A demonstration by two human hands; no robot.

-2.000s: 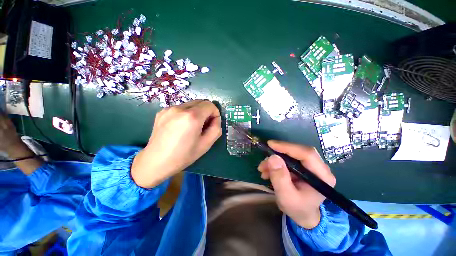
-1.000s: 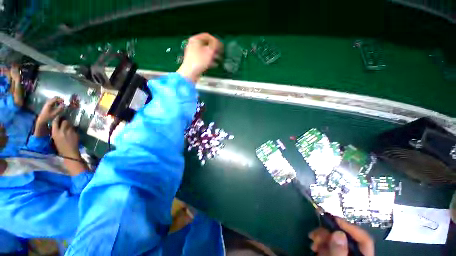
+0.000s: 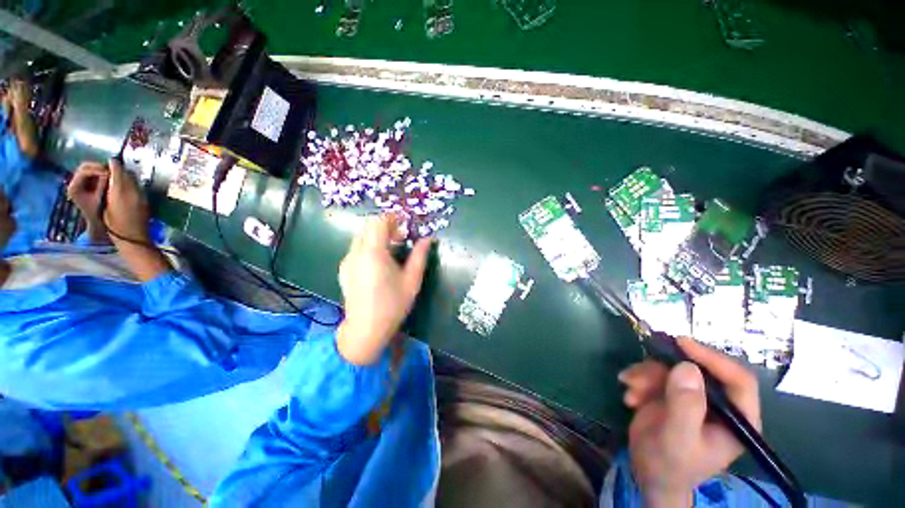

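My right hand (image 3: 690, 417) holds the black soldering iron (image 3: 729, 412), its metal tip pointing up-left near the lower end of a green-and-white circuit board (image 3: 559, 238). Whether the tip touches that board I cannot tell. My left hand (image 3: 382, 283) is at the near edge of the tangled heap of white plugs with dark red wires (image 3: 357, 164), thumb and fingers apart, with nothing visible in it. Another circuit board (image 3: 493, 292) lies on the bench between my hands. More boards (image 3: 665, 223) lie in an overlapping pile at the right.
The black soldering station (image 3: 266, 114) and its cable stand at left. A fan with ringed grille (image 3: 843, 233) and a white paper sheet (image 3: 845, 367) are at right. Beyond the pale rail (image 3: 556, 104), boards lie on a green strip. A person in blue sits at left.
My left hand has come back from beyond the rail to the plug heap. A board now shows between my hands. My right hand has risen slightly in the picture with the iron.
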